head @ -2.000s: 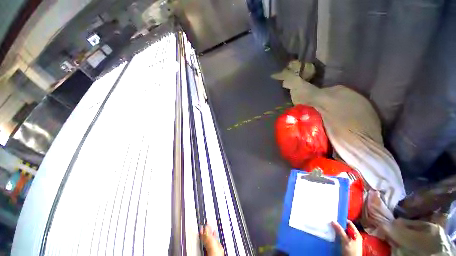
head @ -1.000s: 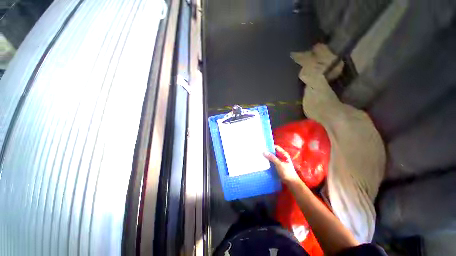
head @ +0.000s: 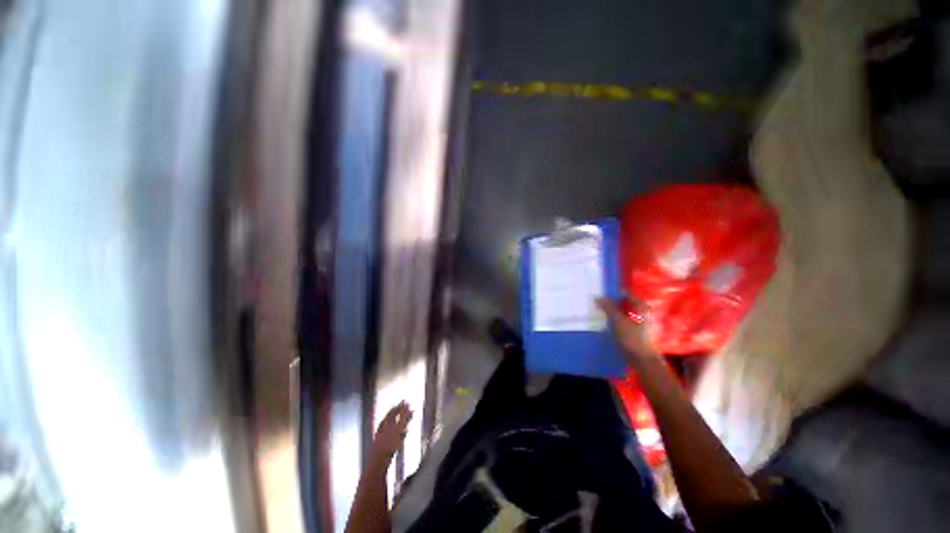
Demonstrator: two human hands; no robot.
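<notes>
My right hand (head: 627,325) holds a blue clipboard (head: 575,354) by its right edge, thumb over the front. A white sheet (head: 568,286) with faint lines lies under the silver clip (head: 564,231) at the top. A small red spot shows at my right hand; I cannot tell if it is a pen. My left hand (head: 393,427) is low at the right side of the rack, in front of pale and blue fabric bands (head: 359,198). It is small and blurred; I cannot tell whether it touches or holds anything.
The rack's pale ribbed top (head: 115,260) fills the left side. Shiny red bags (head: 700,265) lie on the floor right of the clipboard, beside a slumped beige cloth (head: 833,229). A yellow line (head: 583,91) crosses the dark floor (head: 625,156). My dark-clothed legs are below.
The view has shifted and blurred, with the rack's side bands now larger. My left hand, out of view one second ago, now shows beside the rack. My right hand still holds the clipboard.
</notes>
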